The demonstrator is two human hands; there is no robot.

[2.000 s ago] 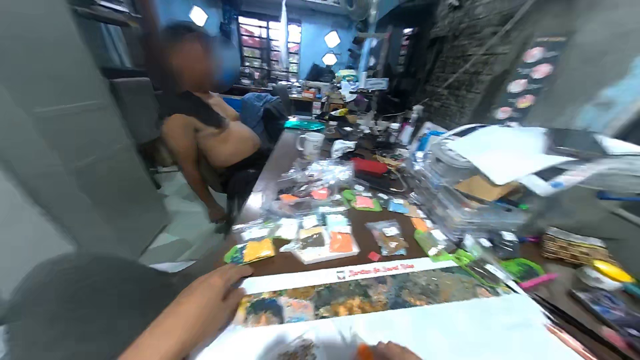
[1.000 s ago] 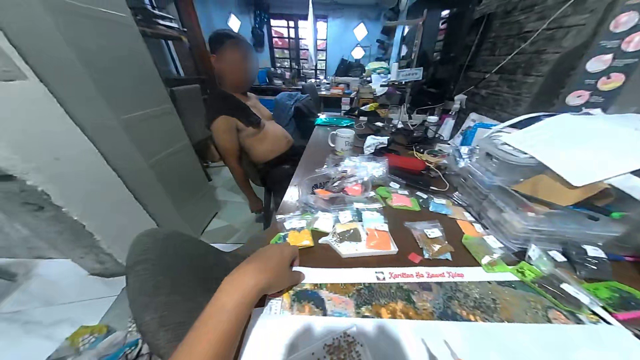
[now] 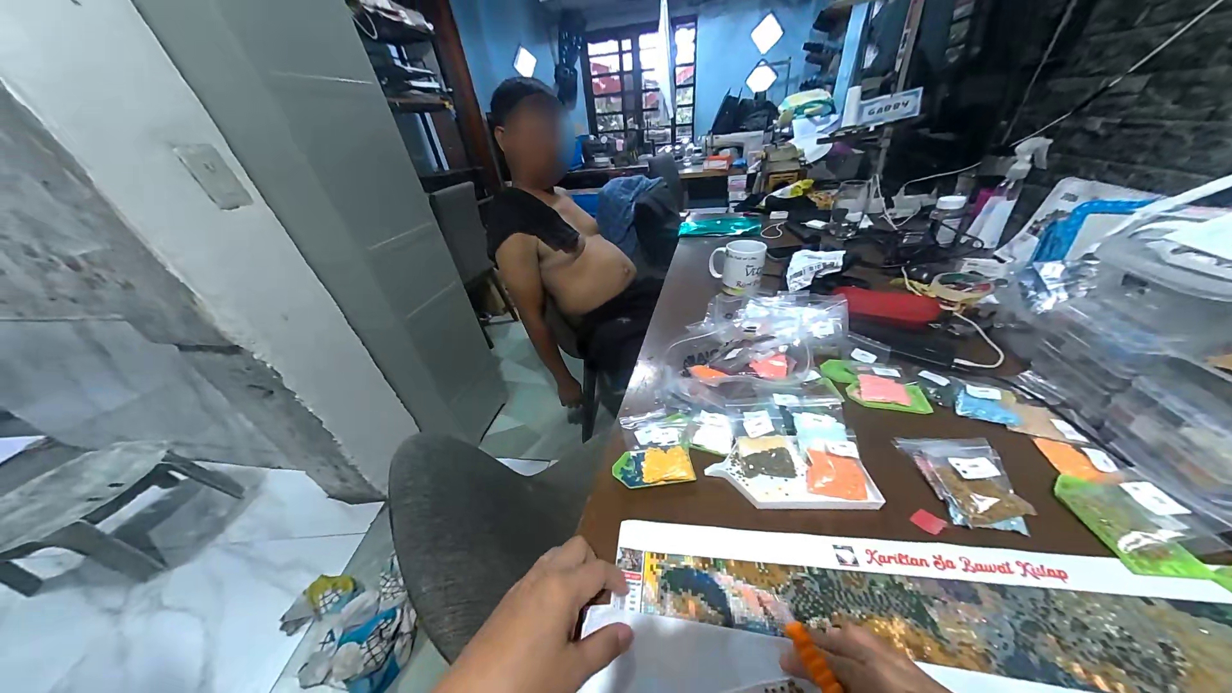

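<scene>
A diamond-painting canvas (image 3: 924, 606) with a printed title lies along the near edge of the table. My left hand (image 3: 553, 616) rests at its left end, fingers bent over the white cover sheet (image 3: 683, 645) and the picture's edge. An orange pen-like tool (image 3: 811, 654) is in my right hand (image 3: 861, 659), its tip on the picture where it meets the sheet. Part of a tray with small beads shows at the bottom edge, mostly out of view. A small red square (image 3: 928, 522) lies just above the canvas.
Beyond the canvas are a white tray (image 3: 818, 502) with bead bags, a bag of brown beads (image 3: 982, 481), yellow beads (image 3: 667, 465) and a mug (image 3: 741, 267). Clear plastic boxes (image 3: 1145, 385) stand right. A person (image 3: 577, 260) sits left of the table, behind a grey chair (image 3: 481, 529).
The right hand with the orange tool, out of view one second ago, is back over the canvas. The bead tray has largely left the view. The view has swung left since two seconds ago.
</scene>
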